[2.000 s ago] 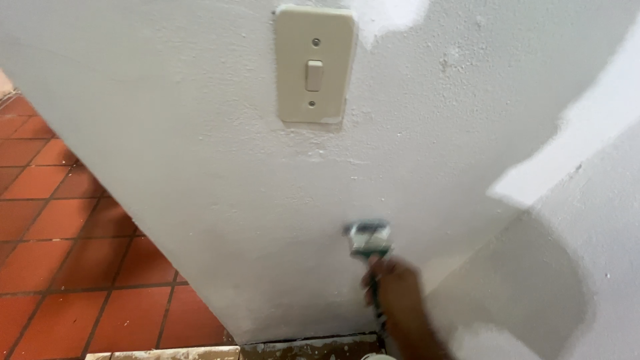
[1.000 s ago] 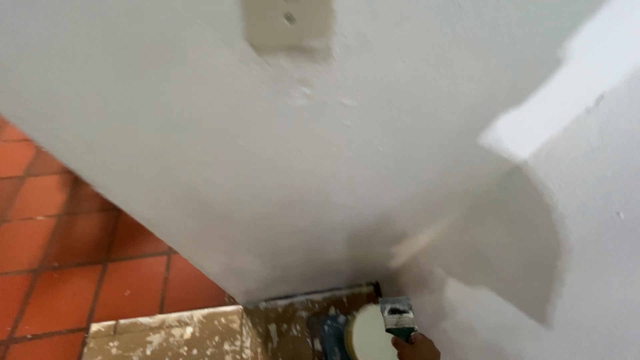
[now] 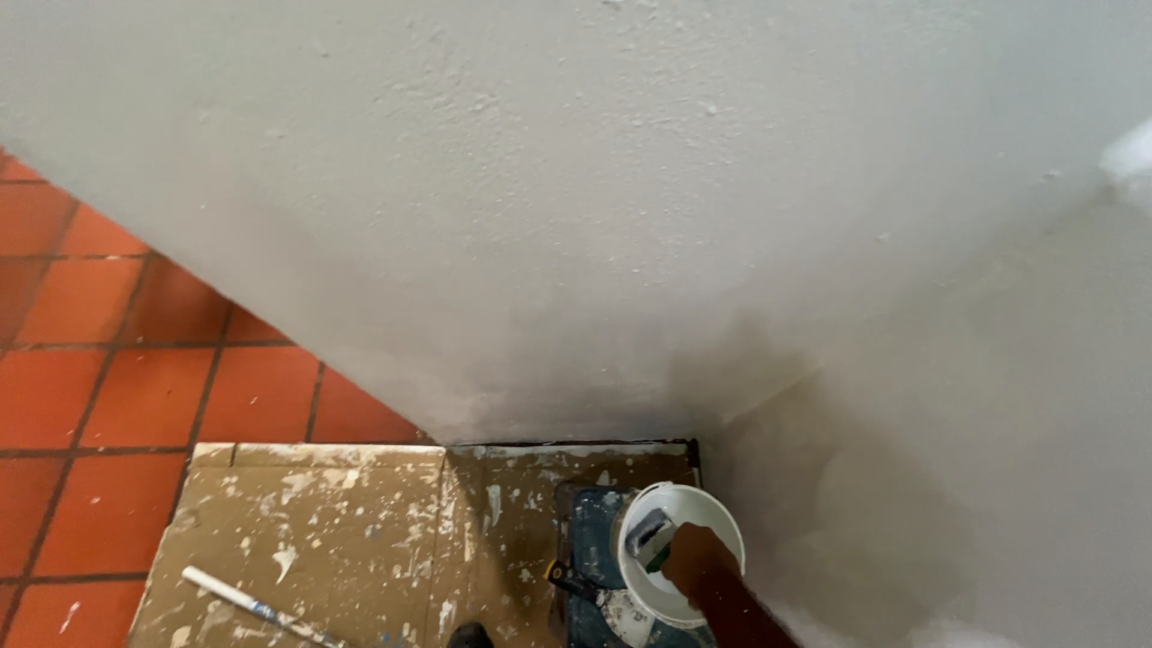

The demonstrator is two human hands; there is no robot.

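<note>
My right hand (image 3: 697,558) is closed around the green handle of a paintbrush (image 3: 650,537), whose head is inside a white plastic bucket (image 3: 735,531). White paint shows within the bucket. It stands on a dark blue surface (image 3: 589,526) at the foot of the wall corner. Beside the bucket lies a putty knife (image 3: 625,616) with a dark handle and a paint-stained blade. My left hand is out of view.
Paint-spattered cardboard (image 3: 342,522) covers the floor, with a white stick (image 3: 234,594) lying on it. Red-orange floor tiles (image 3: 72,396) are at the left. A light grey wall (image 3: 540,225) meets another wall (image 3: 1017,405) at the right. A dark shoe tip (image 3: 470,635) shows at the bottom.
Two seconds ago the brush was against the wall below a light switch; my right hand has brought it down to the bucket and into it. The view has tilted down, leaving the switch outside it.
</note>
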